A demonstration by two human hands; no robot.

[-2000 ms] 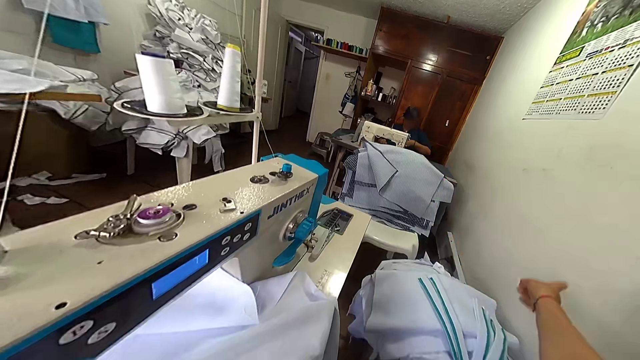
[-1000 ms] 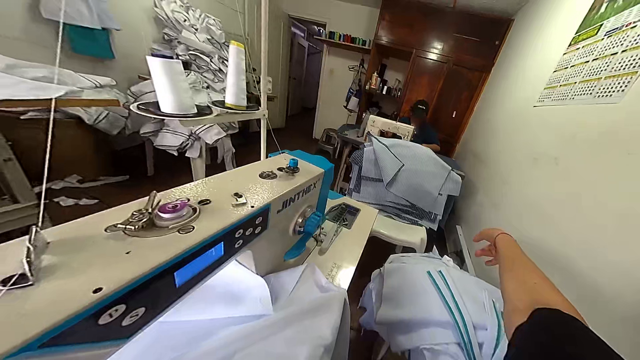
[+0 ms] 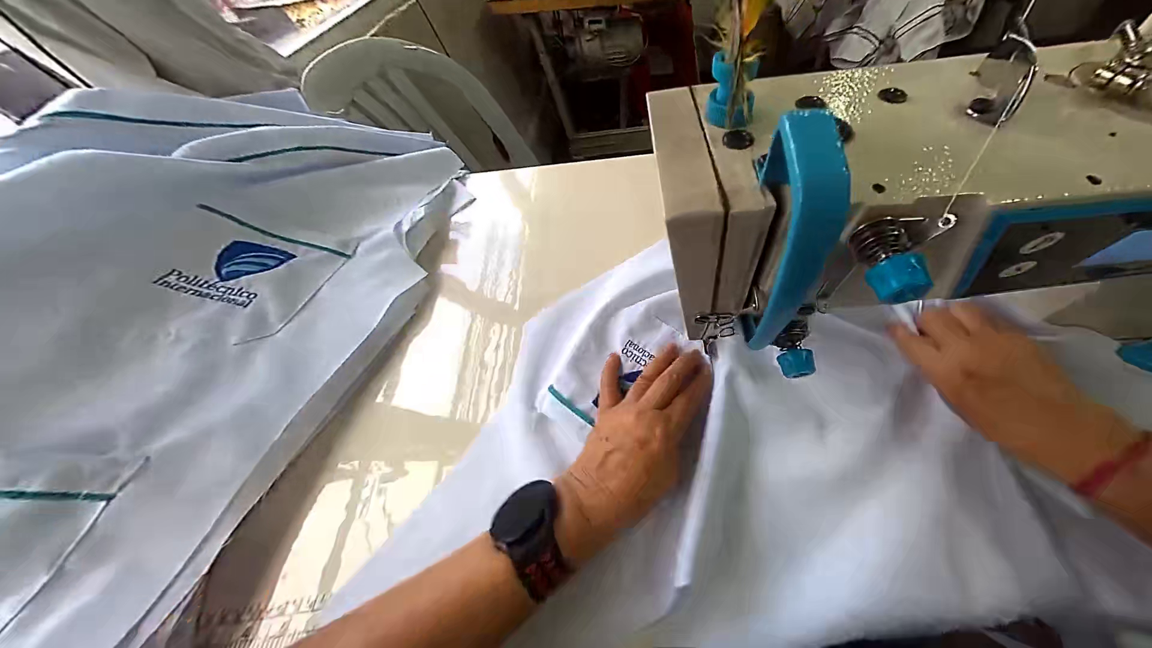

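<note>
White fabric [image 3: 810, 468] with an embroidered pocket and teal trim lies under the head of an industrial sewing machine [image 3: 711, 207]. Pressed on the pocket, just left of the presser foot [image 3: 711, 346], is my left hand [image 3: 643, 432], palm down with its fingers slightly spread. My right hand [image 3: 999, 378] is right of the needle area, below the blue tension knob [image 3: 900, 277]; its thumb and fingertips pinch a fold of the same fabric. The hand is a little blurred. Beneath the machine arm, part of the fabric is hidden.
A stack of white garment pieces [image 3: 270, 387] with embroidery and teal trim covers the table's left side. The glossy tabletop [image 3: 558, 202] shows between stack and machine. A plastic chair [image 3: 414, 90] stands behind. The blue lever [image 3: 801, 225] hangs close to the needle.
The view has swung far left and down to the needle area. My right hand, earlier raised near the wall beside the fabric pile, is now on the fabric at the machine. My left hand has come into view.
</note>
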